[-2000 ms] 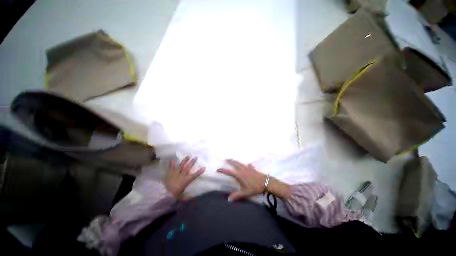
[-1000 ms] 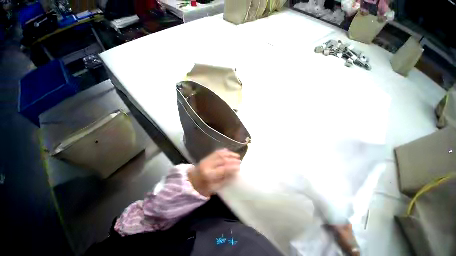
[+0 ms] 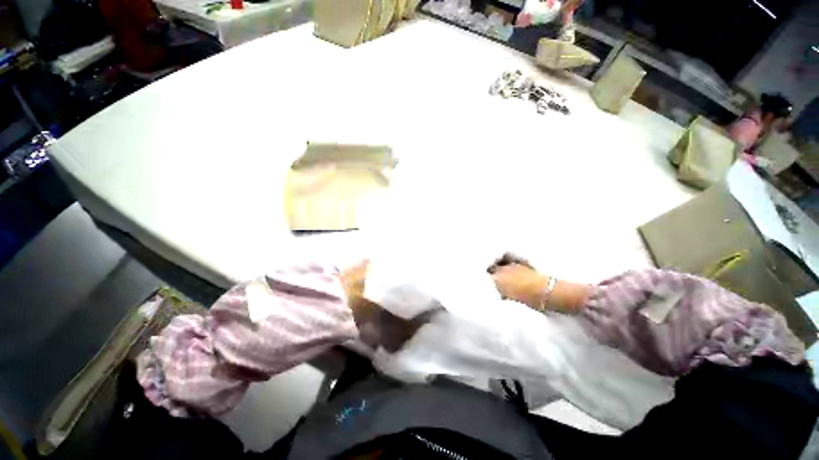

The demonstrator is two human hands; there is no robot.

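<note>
Thin white paper (image 3: 503, 346) lies bunched and creased across the table's near edge, in front of my body. My right hand (image 3: 516, 277) has its fingers curled on the paper at its upper edge. My left hand (image 3: 357, 280) shows only near the wrist; paper and glare hide its fingers. A brown patch (image 3: 395, 331) shows beneath the paper beside my left sleeve; it may be part of a bag, but I cannot tell. A beige bag (image 3: 337, 189) with yellow edging lies on the table beyond my left hand.
Brown bags (image 3: 705, 225) lie at the right, near a white sheet. Small grey-white pieces (image 3: 530, 92) lie in a heap at the far side. Bags (image 3: 355, 20) stand at the back edge. Another bag (image 3: 108, 368) is lower left. A person (image 3: 754, 126) is at far right.
The open-mouthed bag no longer stands beside my left hand. The paper has moved in front of my body, and both hands are at it. The view has turned right.
</note>
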